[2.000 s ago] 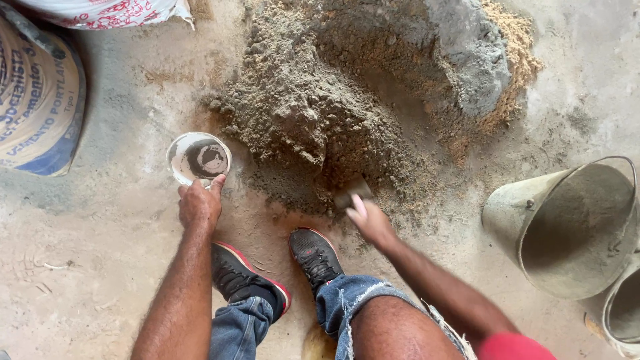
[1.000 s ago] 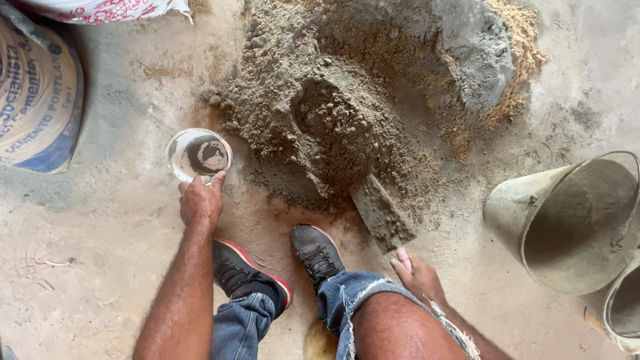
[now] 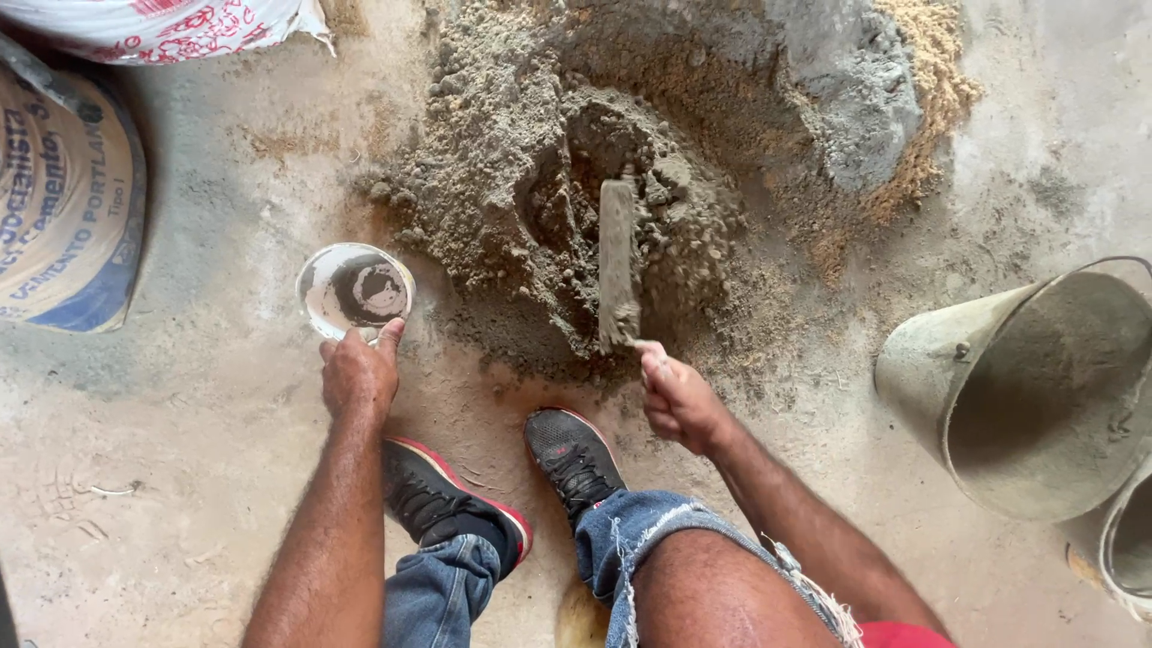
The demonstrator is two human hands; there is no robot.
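My left hand (image 3: 362,367) grips the near rim of a small white bowl (image 3: 315,306), whose inside is smeared with grey residue. At the centre, my right hand (image 3: 679,396) is closed on the handle of a mortar-coated trowel (image 3: 616,261). The trowel's blade is tilted nearly edge-on and points away from me, over the hollow in a pile of damp grey mortar mix (image 3: 495,171). Clods lie around the blade. Dry grey cement powder (image 3: 855,108) and tan sand (image 3: 931,99) form the far right part of the heap.
A cement bag (image 3: 76,216) stands at the left, with a white printed sack (image 3: 189,31) beyond it. A metal bucket (image 3: 918,378) leans open towards the right, and another bucket (image 3: 1111,540) is partly visible below it. My shoes are on the dusty floor just before the pile.
My right hand has moved up and left from beside my knee, and the trowel now stands over the pile's hollow. The left hand and bowl have stayed in place.
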